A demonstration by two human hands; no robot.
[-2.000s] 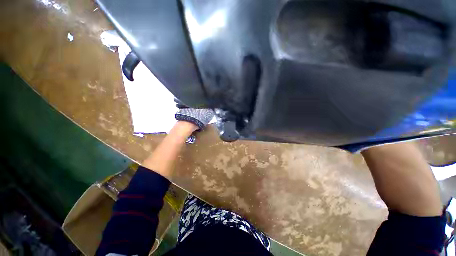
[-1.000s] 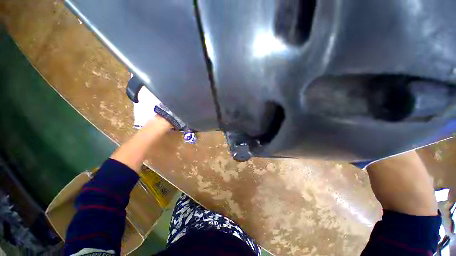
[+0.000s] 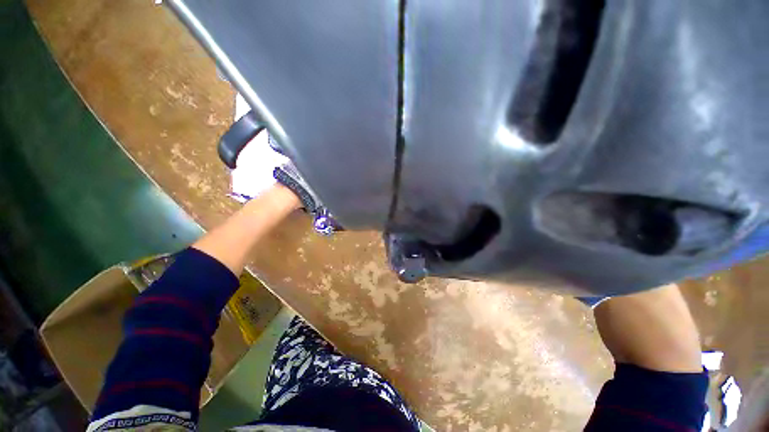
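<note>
The large grey metal motor of the cutting machine (image 3: 337, 110) fills the top and right of the picture, very close to the camera. A dark curved part (image 3: 241, 140) sticks out at its left edge. White fabric (image 3: 257, 171) shows in a small patch beside that part. My left hand (image 3: 295, 187) is mostly hidden behind the motor; only the glove's dark cuff and my bare forearm show, so its fingers cannot be seen. My right forearm reaches up behind the motor at the right; my right hand is hidden there.
The worn brown table (image 3: 472, 337) curves across the picture. White pieces (image 3: 730, 400) lie at the lower right. An open cardboard box (image 3: 93, 325) stands below the table edge at the lower left, above a green floor (image 3: 126, 202).
The motor sits lower in the picture and covers more of the white fabric than two seconds ago. My left hand has gone further behind it. My right forearm appears slightly lower and further left.
</note>
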